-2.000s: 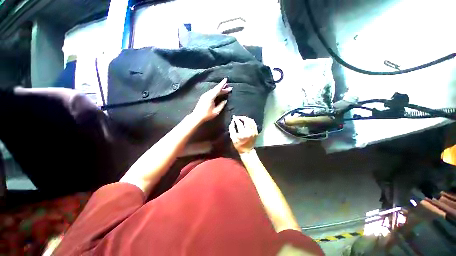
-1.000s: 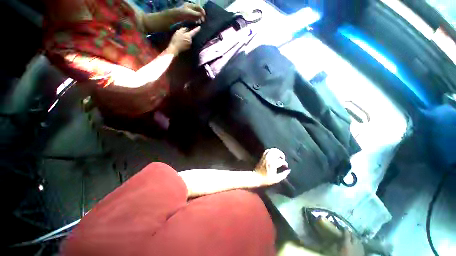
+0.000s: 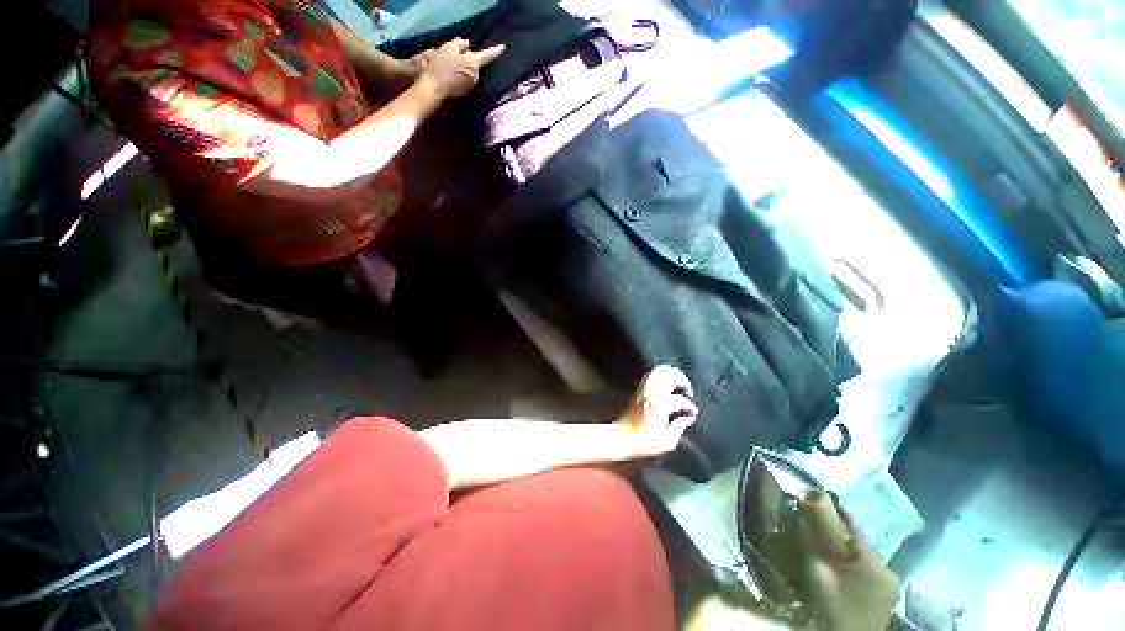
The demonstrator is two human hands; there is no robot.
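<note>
The dark grey suit jacket (image 3: pixel 642 277) lies front up, with two buttons showing. Its black hanger hook (image 3: pixel 835 438) sticks out at the lower right. My left hand (image 3: pixel 663 413) is at the jacket's near edge with its fingers curled; whether it pinches cloth cannot be told. My right hand (image 3: pixel 851 573) is blurred at the lower right, closed around the handle of the steam iron (image 3: pixel 777 530). The iron's pointed tip faces up the picture, just beside the jacket's hook end.
Another person in a patterned red top (image 3: pixel 284 136) stands at the upper left, hands over a black garment (image 3: pixel 524 43). A pinkish-grey garment (image 3: pixel 561 117) lies between the two. A blue rounded object (image 3: pixel 1073 358) is at the right. Yellow-black tape (image 3: pixel 185 308) marks the floor.
The view has swung left, bringing the other person in. My right hand has left the jacket and taken the iron, whose tip has turned and come closer to the jacket. My left hand has moved from mid-jacket to its near edge.
</note>
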